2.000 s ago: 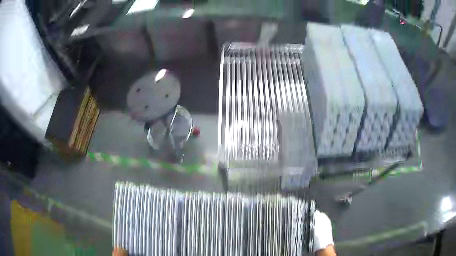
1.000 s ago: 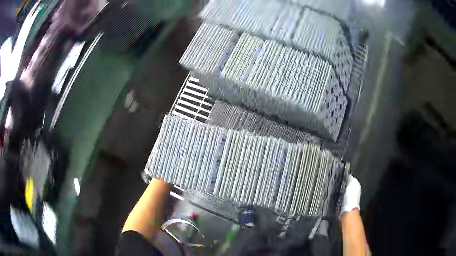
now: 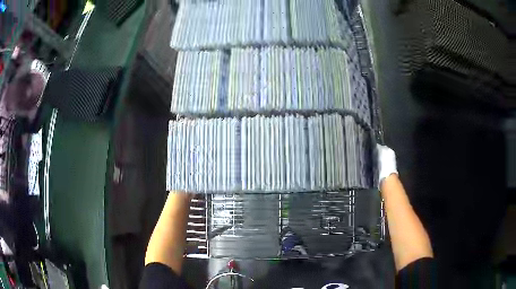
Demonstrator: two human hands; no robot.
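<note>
A long white-grey stack of PCB panels (image 3: pixel 266 153) with thin upright edges lies across the wire shelf cart (image 3: pixel 283 226). It is right against a second similar stack behind it, with another beyond. My right hand (image 3: pixel 386 162), in a white glove, is at the stack's right end and grips it. My left hand is hidden behind the stack's left end; only the forearm shows below it. Whether the stack rests fully on the shelf cannot be seen.
A green-topped workbench (image 3: pixel 79 197) runs along the left, with a dark ribbed item (image 3: pixel 85 93) on it. Dark ribbed piles (image 3: pixel 452 42) stand at the upper right. Part of a round metal ring with a red spot shows below the cart.
The held stack has moved forward over the cart, up against the stack behind it. The view has turned square to the cart, and the wire shelf now shows in front.
</note>
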